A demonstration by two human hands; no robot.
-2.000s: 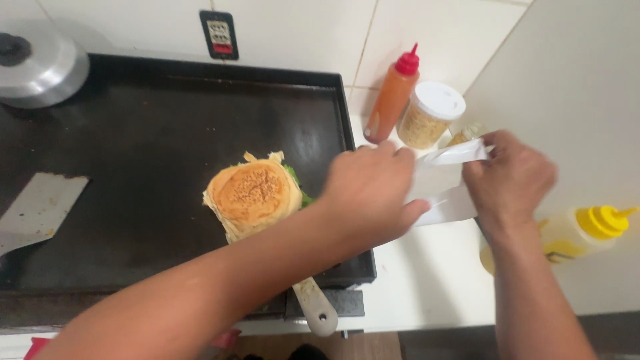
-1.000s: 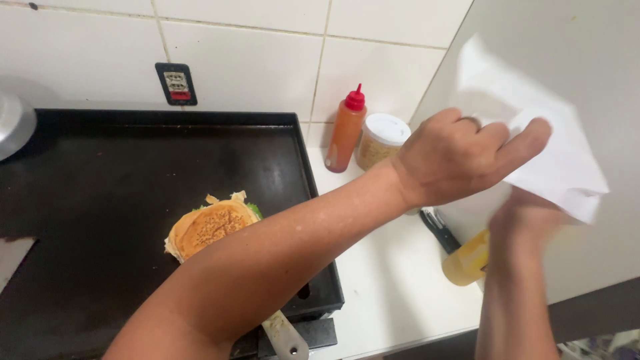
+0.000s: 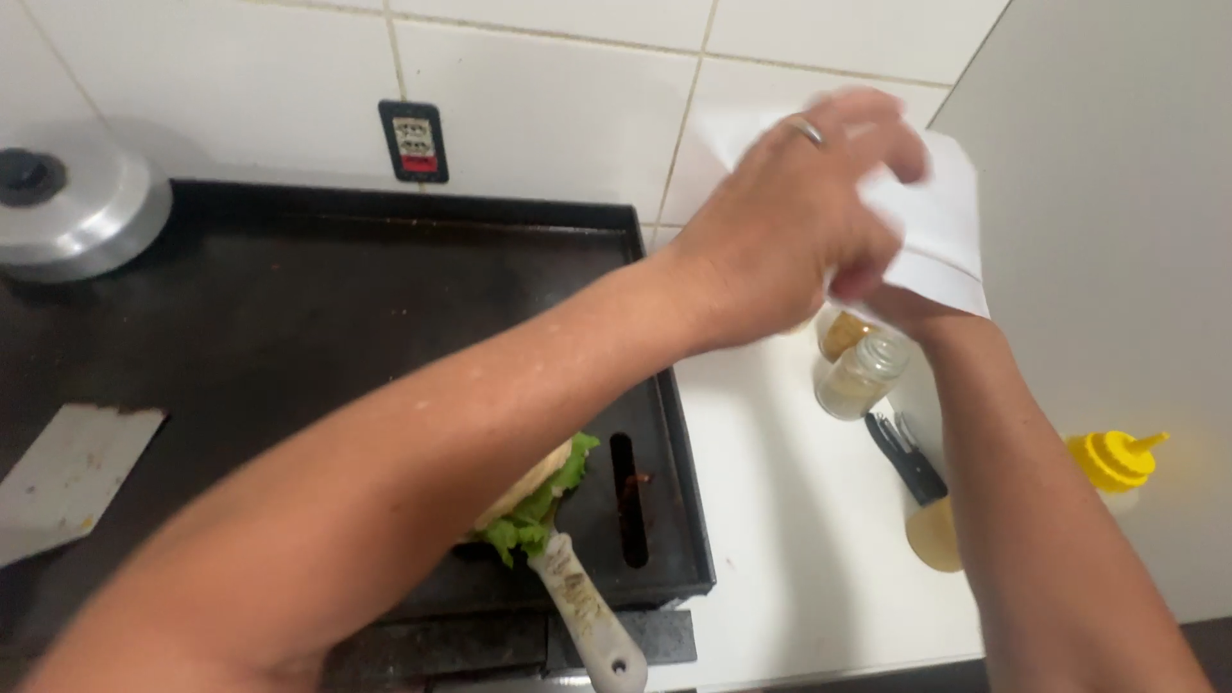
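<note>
My left hand, with a ring on one finger, is raised at the upper right against a white paper sheet or bag. Its fingers are blurred, so a firm grip on the paper cannot be made out. My right hand is mostly hidden behind the paper; its wrist shows below the paper's lower edge. Under my left forearm, a burger with green lettuce is largely covered, on the black griddle. A spatula's pale handle sticks out from beneath the burger over the griddle's front edge.
A metal scraper blade lies on the griddle's left, near an aluminium lid. On the white counter are a glass jar, a black-handled utensil and a yellow-capped squeeze bottle. A wall outlet is behind.
The white paper, opened out and raised one second ago, is now behind my left hand near the tiled wall. My right hand has gone behind the paper. The view has shifted.
</note>
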